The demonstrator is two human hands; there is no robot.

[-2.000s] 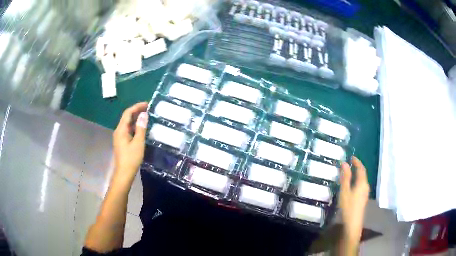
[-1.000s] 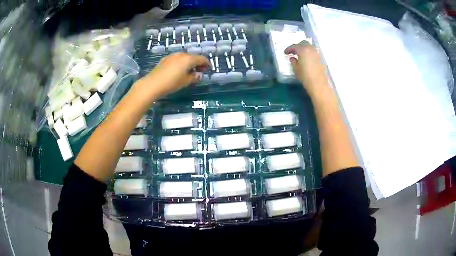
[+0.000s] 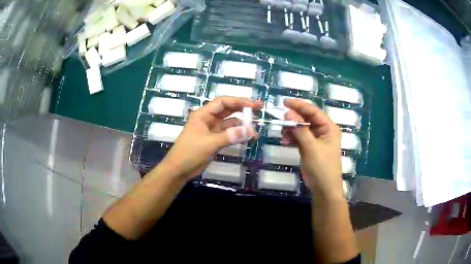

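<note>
My left hand (image 3: 212, 134) pinches the white head of a stemmed insert (image 3: 248, 124); its thin stem points right. My right hand (image 3: 312, 134) pinches a small white part (image 3: 279, 111) beside the stem. Whether the part touches the stem is too blurred to tell. Both hands are over the clear blister tray (image 3: 206, 77), which holds white housings (image 3: 240, 69) in its pockets and hangs over the bench's front edge. The bottom left pocket holds no housing. The hands hide some of the middle pockets.
An open clear bag of off-white blocks (image 3: 113, 54) lies at the upper left. Behind the blister tray are a clear parts tray (image 3: 232, 26) with stemmed inserts and a small container of white pieces (image 3: 365, 36). White sheets (image 3: 434, 103) lie at right. A red crate (image 3: 450, 216) shows lower right.
My hands have come back from the parts tray and the small white pieces to above the blister tray. They now hold an insert and a small white part. The camera view has shifted.
</note>
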